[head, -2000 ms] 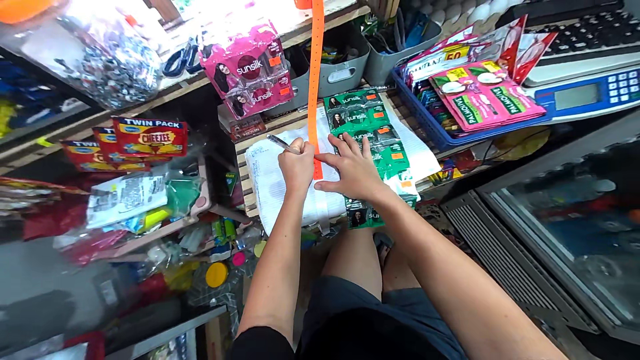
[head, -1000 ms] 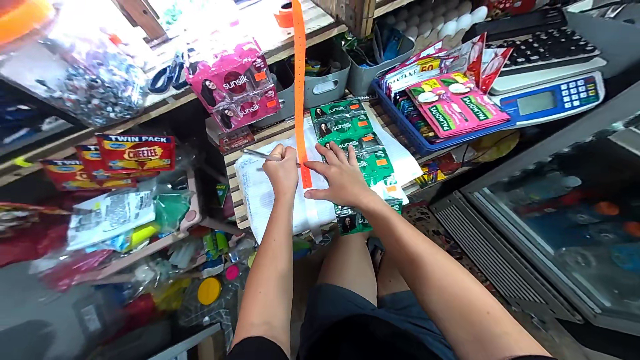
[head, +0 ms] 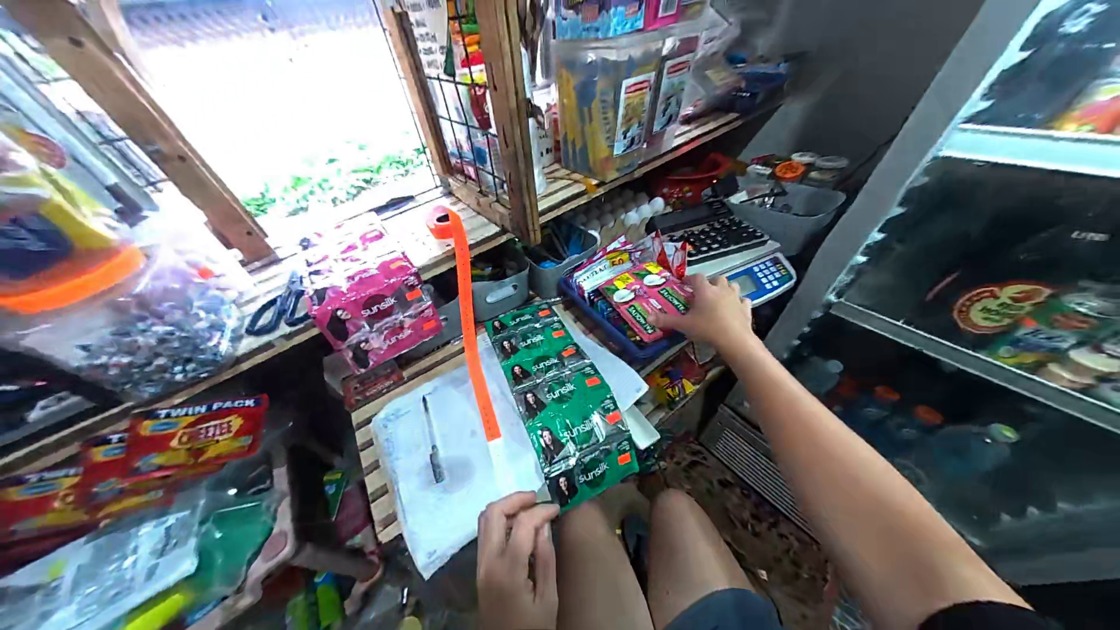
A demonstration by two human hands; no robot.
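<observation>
My right hand (head: 713, 311) reaches over the blue basket (head: 637, 352) and touches the pink Palmolive sachets (head: 647, 300) lying on its load. My left hand (head: 518, 556) is low, at the bottom edge of the white paper (head: 464, 516), beside the end of a strip of green Sunsilk sachets (head: 564, 402); whether it grips either is unclear. The green sachets carry small orange price labels. A pen (head: 432, 442) lies on the paper. From its roll (head: 444, 222) on the wooden ledge, an orange label strip (head: 471, 341) hangs down onto the paper.
Pink Sunsilk sachets (head: 376, 306) and scissors (head: 278, 306) are on the left ledge. Behind the basket are a digital scale (head: 757, 278), a black keyboard or calculator (head: 713, 234) and eggs (head: 626, 213). A glass-door cooler (head: 954, 350) stands at right; snack packs (head: 197, 433) sit at left.
My right hand has moved from the green sachets to the pink ones in the basket. My left hand has let go of the pen and moved down to the paper's lower edge. The view has shifted upward.
</observation>
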